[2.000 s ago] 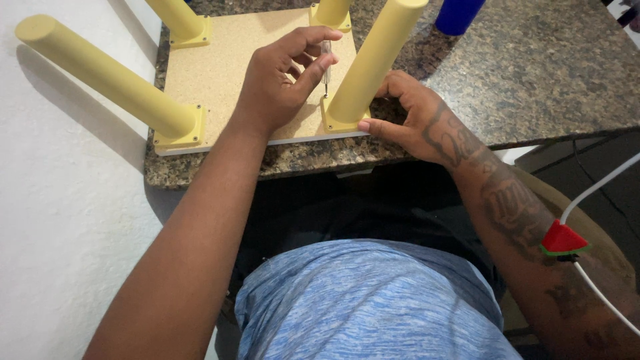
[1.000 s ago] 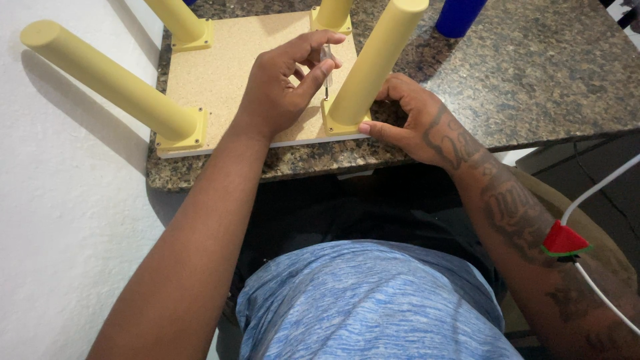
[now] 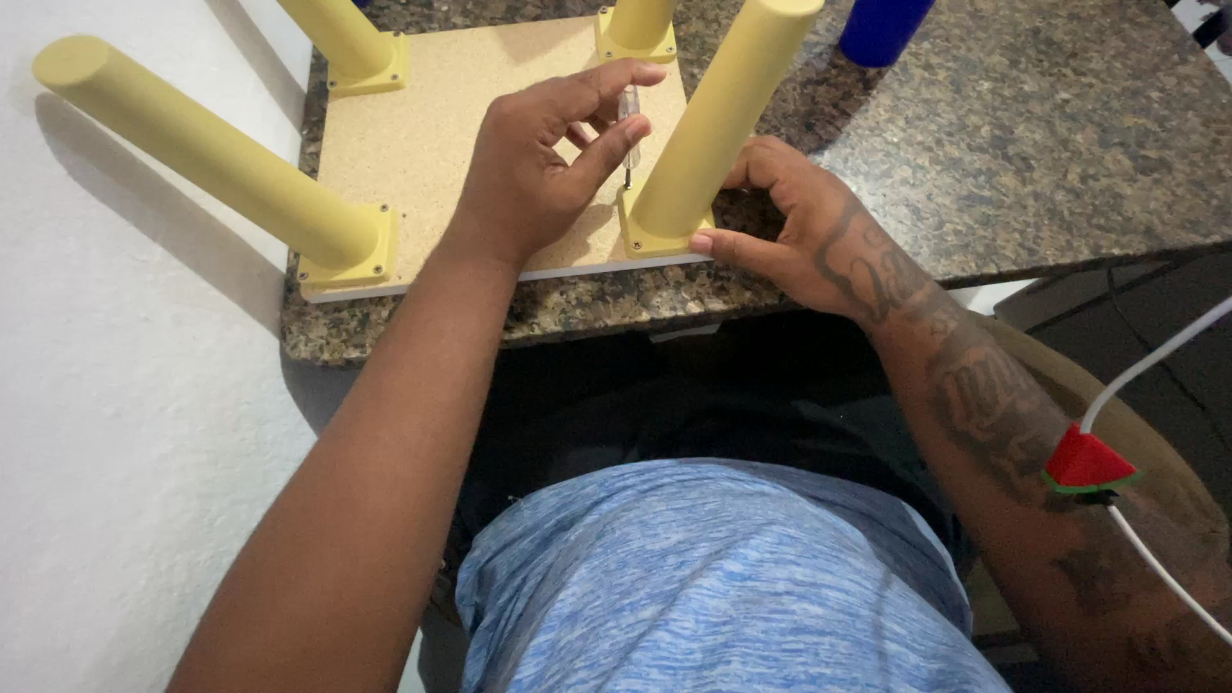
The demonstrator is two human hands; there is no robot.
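Observation:
A particle board panel [image 3: 452,125] lies on the granite counter with several yellow legs standing up from it on square screwed bases. My left hand [image 3: 558,154] holds a small screwdriver with a clear handle [image 3: 629,130] upright between thumb and fingers. Its tip meets a screw at the back left corner of the base of the near right leg [image 3: 717,125]. My right hand [image 3: 794,221] grips that corner of the panel, thumb on the leg's base at the front edge; its fingers are partly hidden behind the leg. The near left leg [image 3: 221,164] leans toward the wall.
A blue cup [image 3: 884,29] stands on the granite counter [image 3: 1020,144] behind the panel's right side. The white wall [image 3: 125,385] runs close along the left. A white cable [image 3: 1155,361] with a red and green piece [image 3: 1088,460] hangs by my right forearm.

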